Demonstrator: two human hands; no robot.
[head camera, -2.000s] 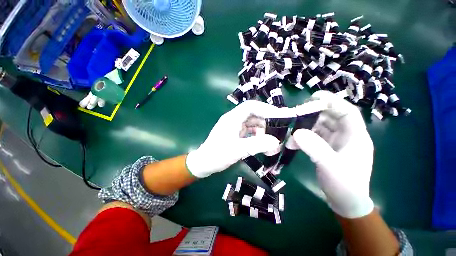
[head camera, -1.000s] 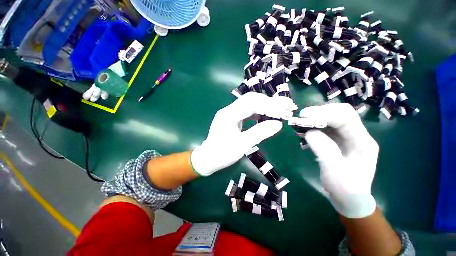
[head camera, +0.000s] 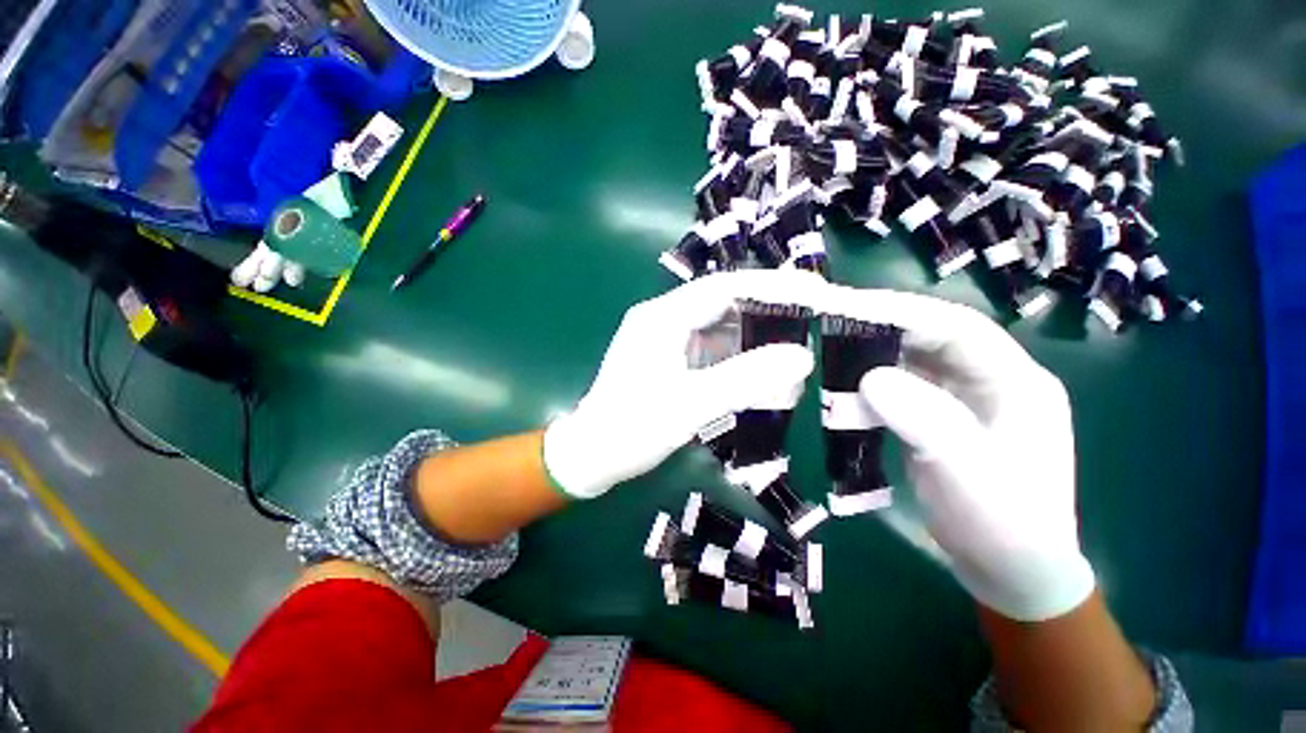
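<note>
My left hand (head camera: 680, 375), in a white knit glove, pinches a short black wire harness (head camera: 771, 322) by its upper end. My right hand (head camera: 988, 430), gloved the same, pinches a second black harness (head camera: 857, 455) with a white mid band and white lower connector. The two harnesses hang side by side, fingertips of both hands close together at their tops. Another harness (head camera: 785, 501) lies on the bench, partly hidden behind the left one. A small group of harnesses (head camera: 733, 561) lies nearer my body. A large loose pile (head camera: 931, 143) lies beyond my hands.
Green bench (head camera: 501, 387). At left are a marker (head camera: 441, 241), green tape roll (head camera: 315, 241), white lumps (head camera: 267, 269), blue bins (head camera: 279, 136) and a black corded device (head camera: 172, 308). A pale blue fan (head camera: 480, 32) stands at the top. A large blue tote (head camera: 1282, 415) is at right.
The harnesses, held end-on and mostly hidden a second ago, now hang with their flat faces showing. My fingertips have come closer together. The pile and near group look unchanged.
</note>
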